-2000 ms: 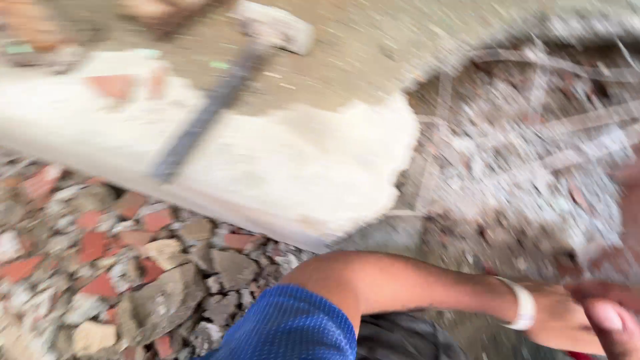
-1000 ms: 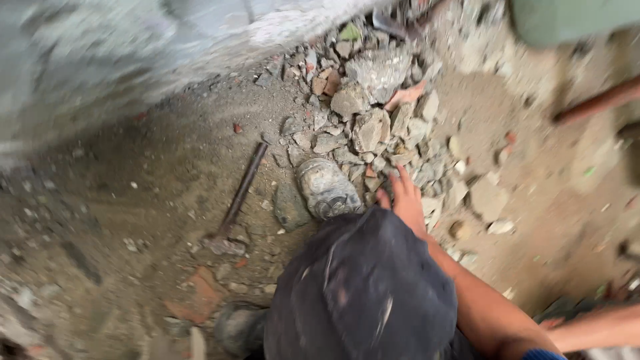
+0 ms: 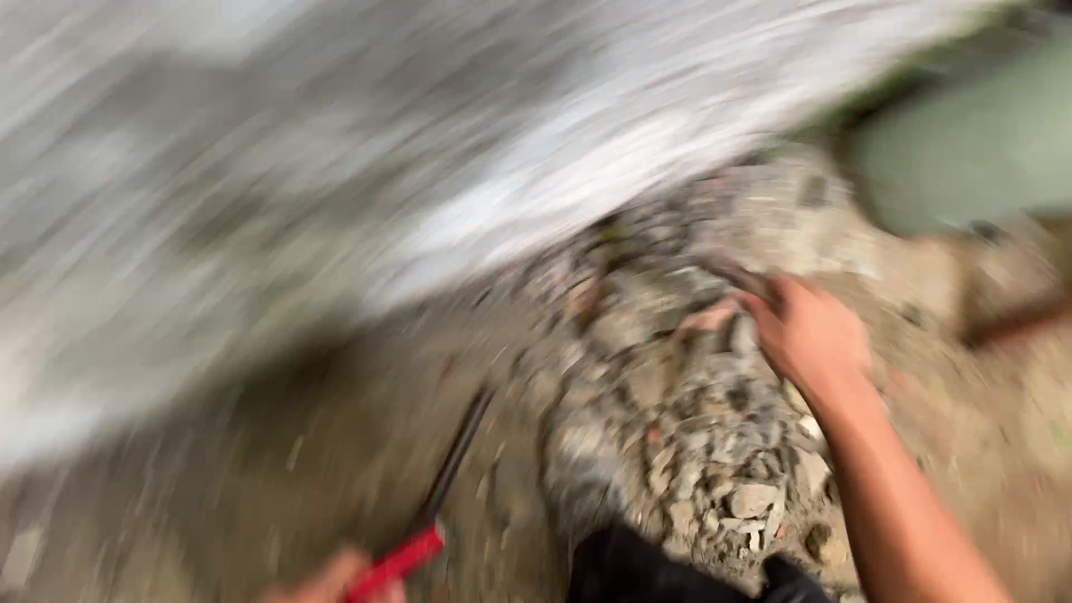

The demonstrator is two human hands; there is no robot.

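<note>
My right hand (image 3: 808, 331) reaches over the rubble at centre right, its fingers closed around one end of a dark bar-like tool (image 3: 733, 270), blurred. At the bottom left, my left hand (image 3: 335, 578) is partly cut off by the frame and grips a red object (image 3: 398, 565) whose kind is unclear. Just beyond the red object, a dark tool handle (image 3: 459, 452) slants across the ground; its lower end is hidden. A dusty shoe (image 3: 582, 456) rests beside the broken stones (image 3: 624, 322), below dark trousers (image 3: 645, 569).
A large pale slab or wall surface (image 3: 502, 201), heavily blurred, crosses the upper left. A pale green object (image 3: 963, 151) stands at the upper right, with a reddish-brown bar (image 3: 1022, 322) below it. Small rubble (image 3: 754, 500) covers the ground beside the shoe.
My right hand has moved from the stones by the shoe to the dark tool farther up and closed on it. My left hand has come into view with the red object. The view has swung.
</note>
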